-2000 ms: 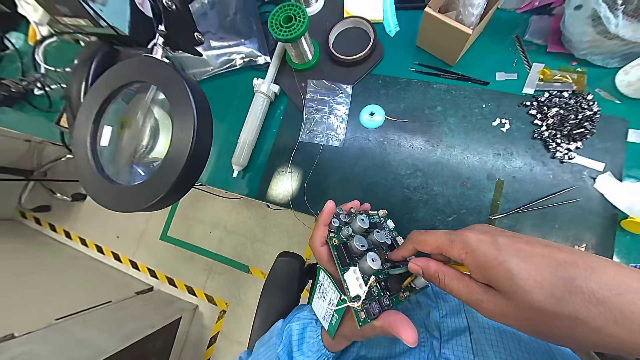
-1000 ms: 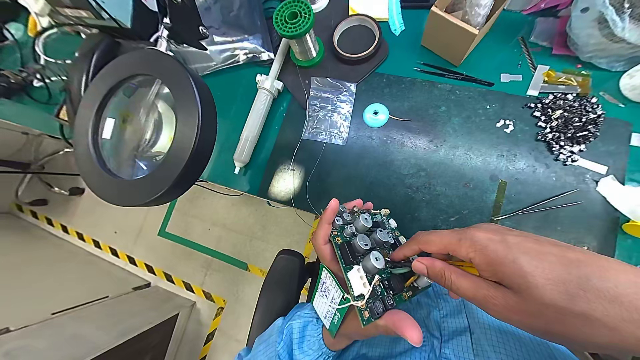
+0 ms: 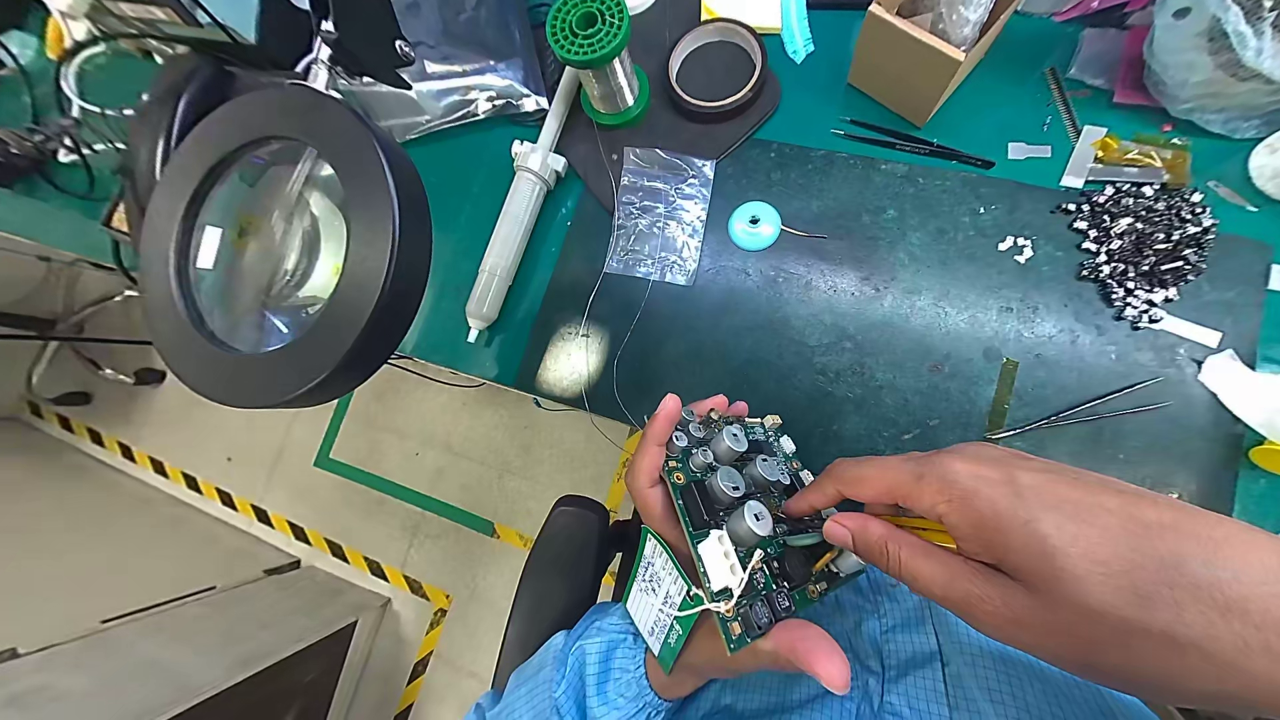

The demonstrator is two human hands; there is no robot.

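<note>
My left hand (image 3: 790,655) cradles a populated green circuit board (image 3: 690,490) from below, its palm turned up. Several silver electrolytic capacitors (image 3: 748,523) and a white connector (image 3: 718,560) stand on the board. A green tag with writing (image 3: 658,600) hangs by white string beside my left wrist. My right hand (image 3: 960,520) reaches in from the right, its index fingertip at the board's components beside the capacitors, its thumb close by. A yellow-handled tool (image 3: 925,530) shows under the right fingers; its working end is hard to make out.
A magnifier lamp (image 3: 285,245) looms at left. On the bench lie a desoldering pump (image 3: 515,230), a solder wire spool (image 3: 610,70), a tape roll (image 3: 717,65), a clear bag (image 3: 662,215), black tweezers (image 3: 912,143), metal tweezers (image 3: 1075,408), a pile of small components (image 3: 1145,245) and a cardboard box (image 3: 925,55).
</note>
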